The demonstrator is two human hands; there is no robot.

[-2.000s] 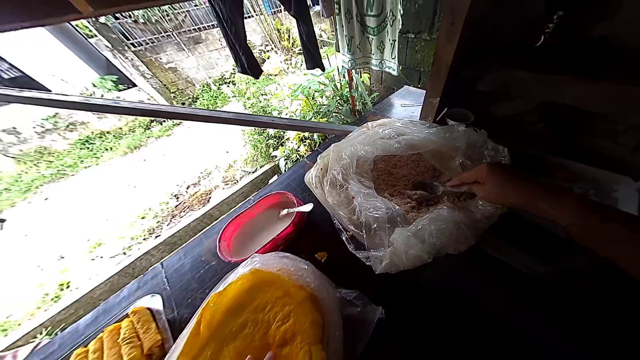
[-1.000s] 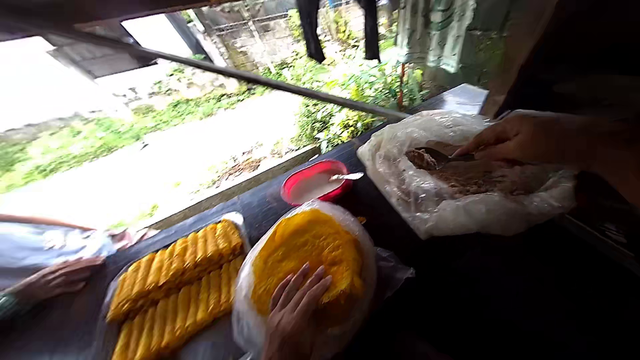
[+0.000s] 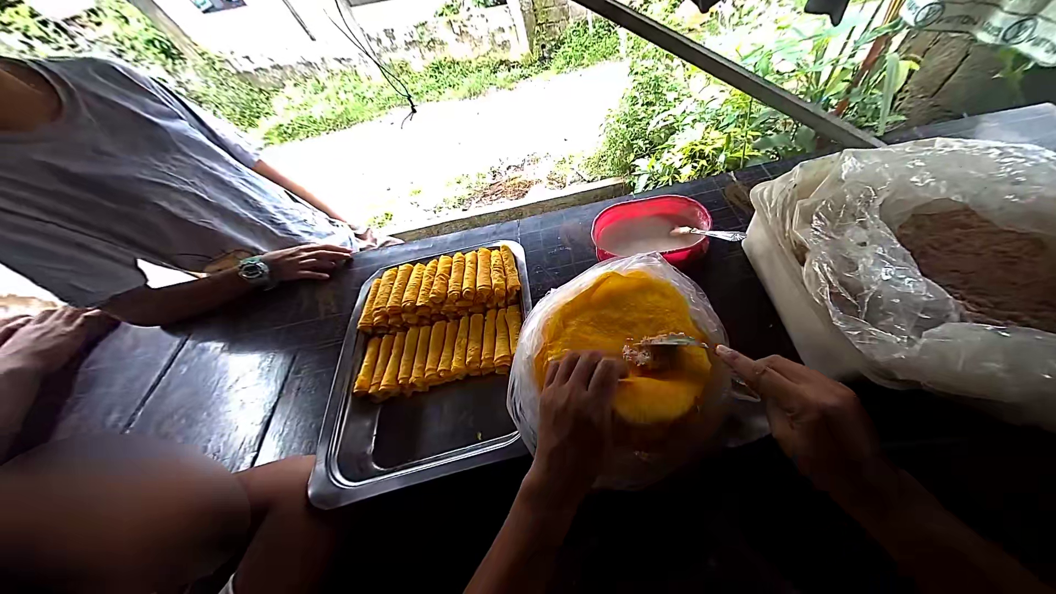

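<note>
My right hand (image 3: 813,412) grips the handle of a metal spoon (image 3: 672,340), whose bowl touches brownish filling (image 3: 643,353) on a stack of yellow wrappers (image 3: 619,309). The wrappers lie in a clear plastic bag (image 3: 536,330). My left hand (image 3: 577,404) rests on the wrappers with curled fingers, left of the filling; whether it pinches a wrapper edge I cannot tell. Yellow rolls (image 3: 437,318) lie in two rows on a metal tray (image 3: 346,462) to the left. At the right, a plastic-lined white container (image 3: 800,305) holds brown filling (image 3: 982,256).
Behind the wrappers stands a red bowl (image 3: 652,198) of whitish liquid with a spoon (image 3: 714,234) in it. Beyond the tray, a person (image 3: 148,173) in a grey shirt rests a hand (image 3: 309,261) on the dark table (image 3: 305,363). Another person's hand (image 3: 49,342) is at far left.
My right hand has moved left with the spoon from the plastic-lined container to the wrappers. Filling now lies on them. My left hand's fingers, spread a second ago, are curled. The view has turned left.
</note>
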